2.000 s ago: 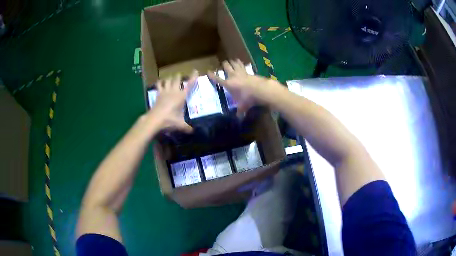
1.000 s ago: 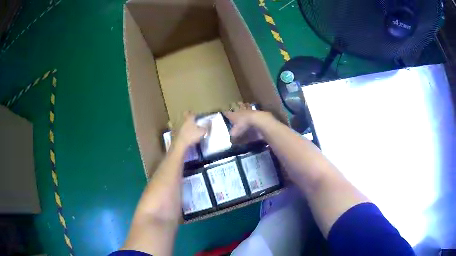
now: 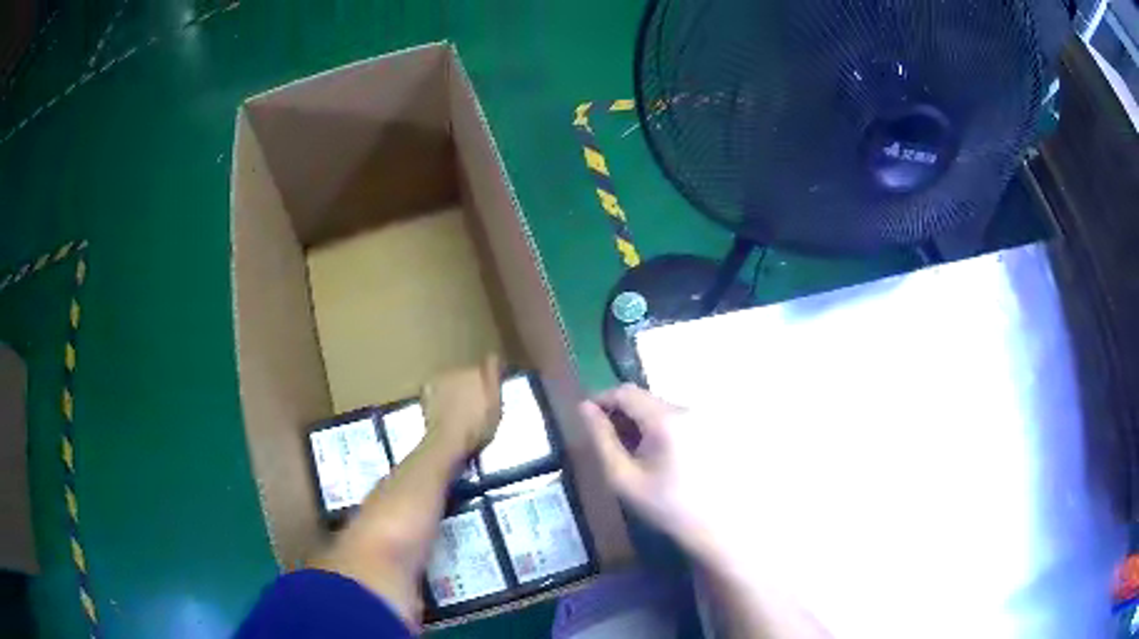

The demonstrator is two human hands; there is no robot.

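Observation:
The brown shipping carton [image 3: 269, 325] stands open on the floor. Two rows of black retail boxes [image 3: 538, 527] with pale label ends facing up fill its near end; the far end shows bare cardboard bottom. My left hand [image 3: 460, 409] is inside the carton, on the far row, between the middle box and the right box [image 3: 515, 428]; its fingers are partly hidden. My forearm covers part of the near row. My right hand [image 3: 635, 447] is outside the carton, over the shiny table's left edge, with fingers curled and no object seen in it.
The shiny metal table [image 3: 862, 437] is at the right, glaring white. A large black pedestal fan [image 3: 837, 125] stands beyond it, its round base [image 3: 681, 293] between carton and table. Yellow-black tape [image 3: 605, 187] marks the green floor. Another brown carton [image 3: 13, 462] is at the left edge.
The far row of boxes now sits against the near row at the carton's near end. My right hand has left the carton toward the table. The view has shifted, so the carton appears further left.

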